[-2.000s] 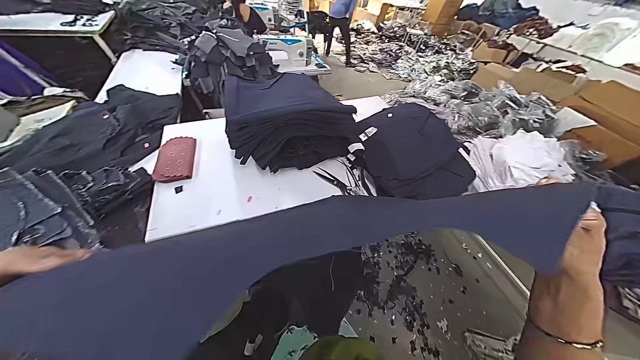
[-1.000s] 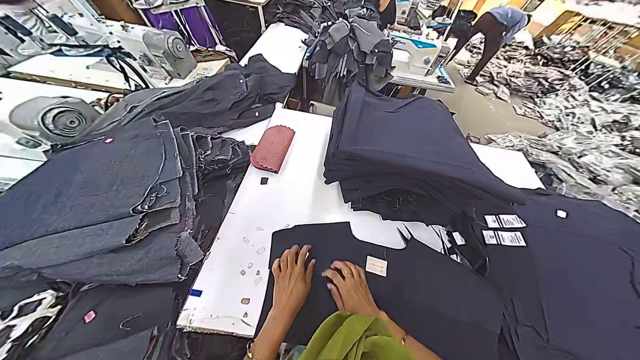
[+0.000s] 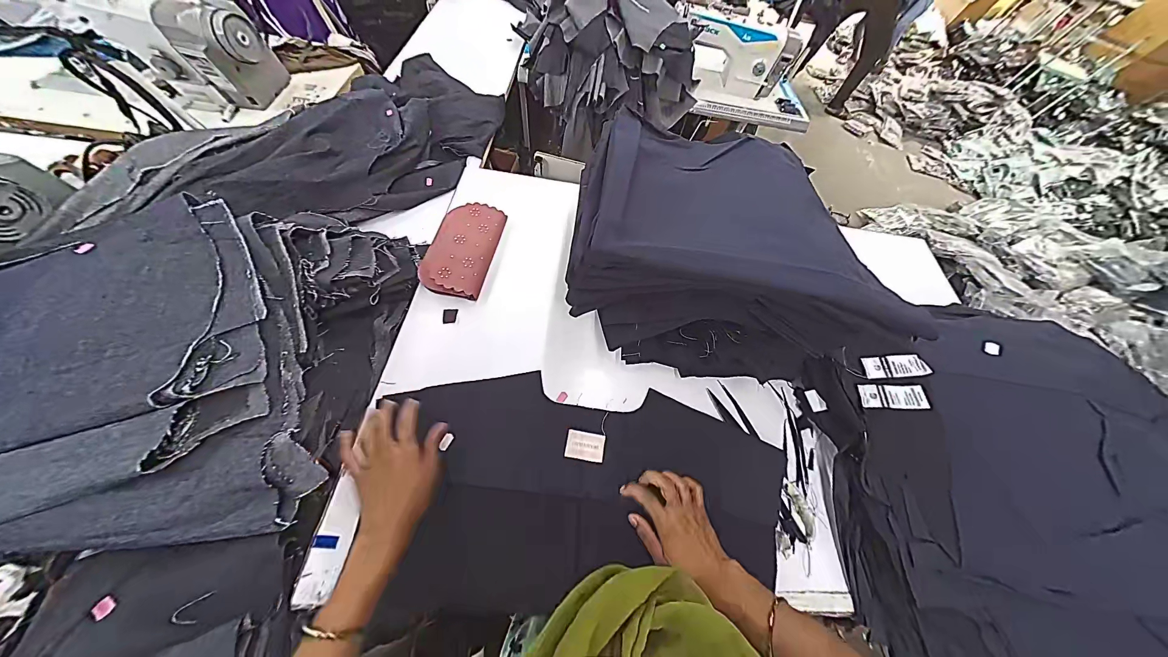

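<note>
A dark navy garment piece [image 3: 538, 502] lies flat on the white table [image 3: 520, 338] in front of me, with a small pale label [image 3: 585, 445] near its upper edge. My left hand [image 3: 392, 461] rests at the piece's upper left corner, fingers spread, beside a small white sticker [image 3: 446, 442]. On the right part of the cloth lies my right hand [image 3: 673, 516], its fingers slightly bent and apart; it grips nothing. Beyond the piece, a thick stack of folded navy fabric [image 3: 721, 210] stands on the table.
Piled denim pieces [image 3: 119, 338] lie at the left. Navy cloth [image 3: 1040, 456] with white printed labels [image 3: 893, 396] covers the right side. A pink scalloped case [image 3: 464, 251] sits on the table. Behind are a sewing machine [image 3: 744, 50], hanging grey scraps [image 3: 607, 64] and a person's legs [image 3: 858, 50].
The long navy cloth that both hands held up two seconds ago is no longer raised. Since one second ago, my hands have moved apart over the flat piece. The view has turned downward.
</note>
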